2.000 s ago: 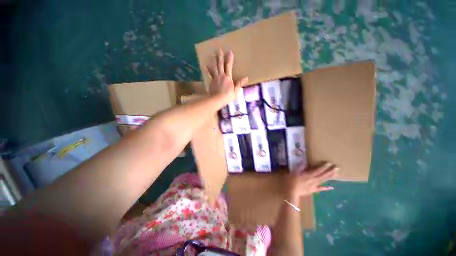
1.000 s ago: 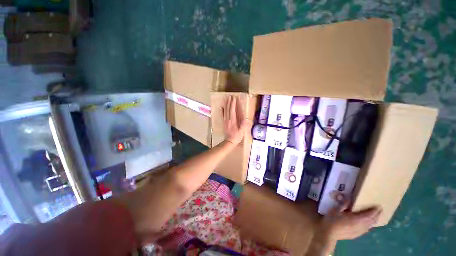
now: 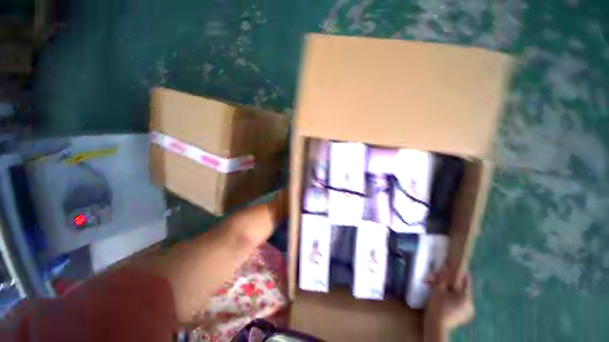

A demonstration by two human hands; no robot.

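The open shipping carton (image 3: pixel 404 93) is in front of me, its far flap spread back and its near flap folded out towards me. Inside are several white retail boxes (image 3: pixel 370 260), pink-lilac items (image 3: pixel 382 194), dark items and a thin black cord (image 3: pixel 409 194) across the top. My right hand (image 3: pixel 451 304) grips the carton's near right wall, fingers over the edge. My left forearm reaches to the carton's left wall; the hand itself is hidden behind it. The picture is blurred.
A closed carton (image 3: pixel 190 127) with white-and-pink tape stands to the left on the worn green floor (image 3: pixel 554 200). A pale machine or panel (image 3: pixel 127 180) with a red light is at far left. Floral cloth (image 3: pixel 247 294) covers my lap.
The side flaps no longer stand spread outwards. My left hand has gone from the left flap to out of sight. My right hand has closed on the right wall. The view has shifted.
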